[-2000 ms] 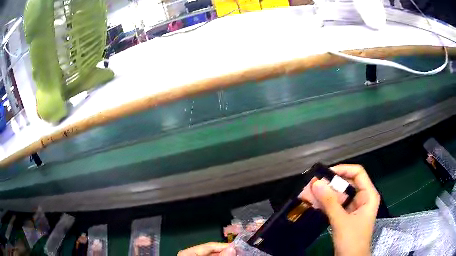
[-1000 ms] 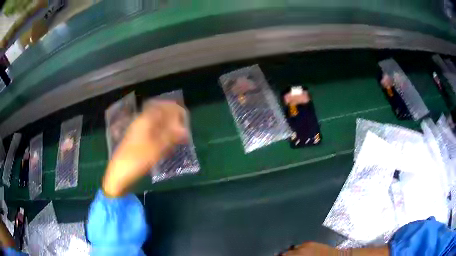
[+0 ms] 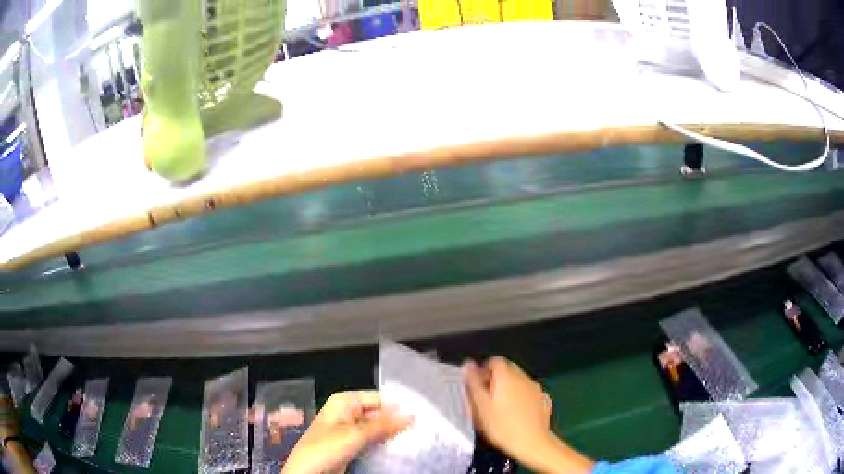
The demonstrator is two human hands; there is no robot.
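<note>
My left hand (image 3: pixel 341 431) and my right hand (image 3: pixel 507 407) hold a whitish bubble bag (image 3: pixel 426 403) between them at the bottom centre. The left fingers pinch its left side, the right fingertips its upper right edge. Part of a black display module (image 3: pixel 490 457) shows below my right hand, cut off by the frame's bottom edge. Whether anything is inside the bag cannot be told.
Filled bubble bags (image 3: pixel 145 421) lie in a row on the dark green belt (image 3: pixel 601 370) to the left. A bag and modules lie at the right, with a pile of empty bags (image 3: pixel 768 433). Behind, a white shelf (image 3: pixel 416 102) holds a green fan (image 3: pixel 176 102) and a white fan (image 3: pixel 680 37).
The view has tilted up again to the shelf. My left hand, over the filled bags a second ago, and my right hand, then by the pile, now meet at a bubble bag.
</note>
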